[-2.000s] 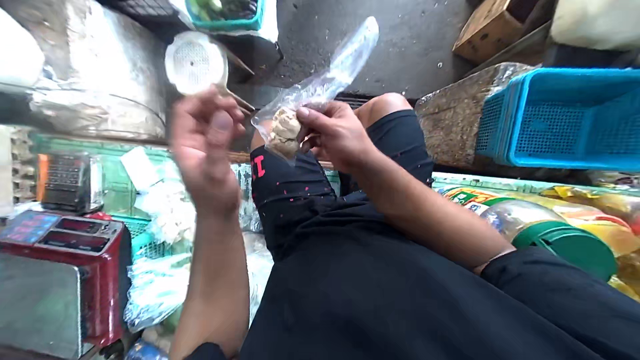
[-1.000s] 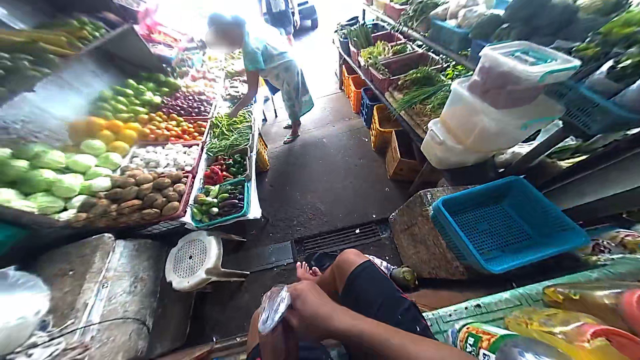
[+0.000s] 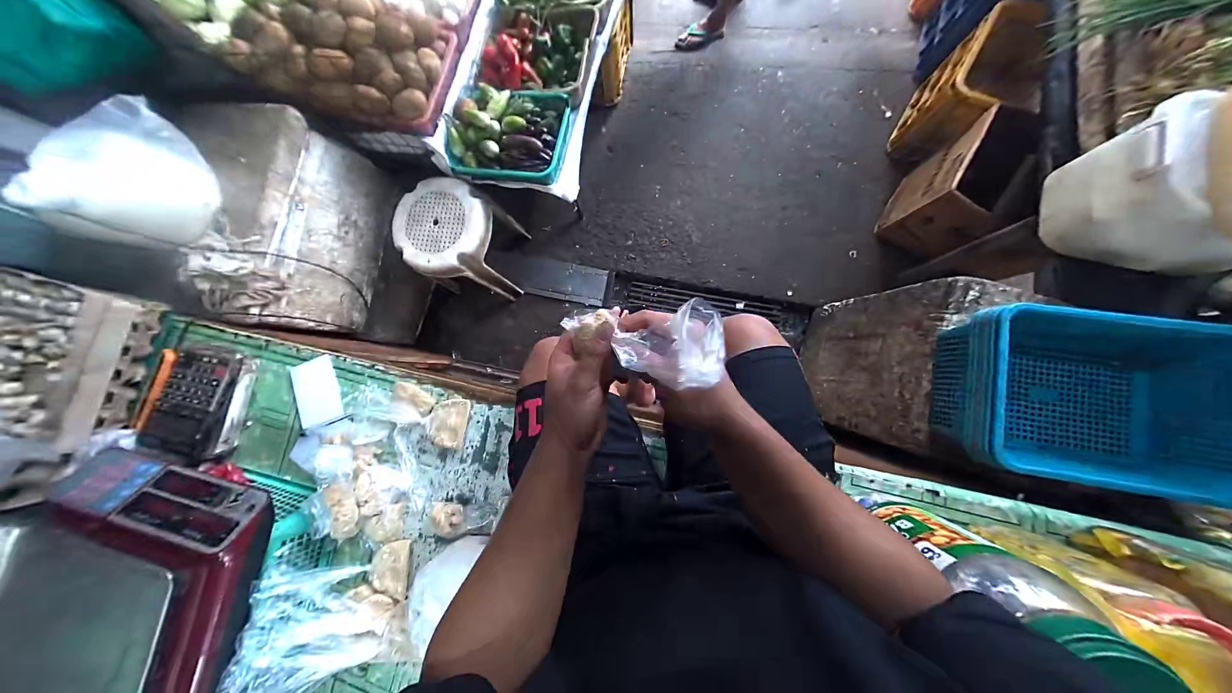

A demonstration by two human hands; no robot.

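Observation:
Above my knees, my left hand (image 3: pixel 579 385) grips a pale lumpy piece of food (image 3: pixel 592 332) wrapped in thin plastic. The loose end of the clear plastic bag (image 3: pixel 701 345) is held in my right hand (image 3: pixel 685 390), whose fingers are partly behind the film. What the food is, I cannot tell. To the left, several similar small bagged pieces (image 3: pixel 390 568) lie on the green slatted surface, beside a bundle of clear plastic bags (image 3: pixel 298 626).
A red digital scale (image 3: pixel 217 520) and a calculator (image 3: pixel 192 402) stand at the left. A white plastic stool (image 3: pixel 443 226) is ahead, near vegetable trays (image 3: pixel 510 135). Stacked blue baskets (image 3: pixel 1107 395) and plastic jars (image 3: pixel 1020 582) are at the right. Someone's sandaled foot (image 3: pixel 700 37) shows at the top.
Two seconds ago my left hand was apart from the bag; now it grips the wrapped food. The view has tipped up and back down.

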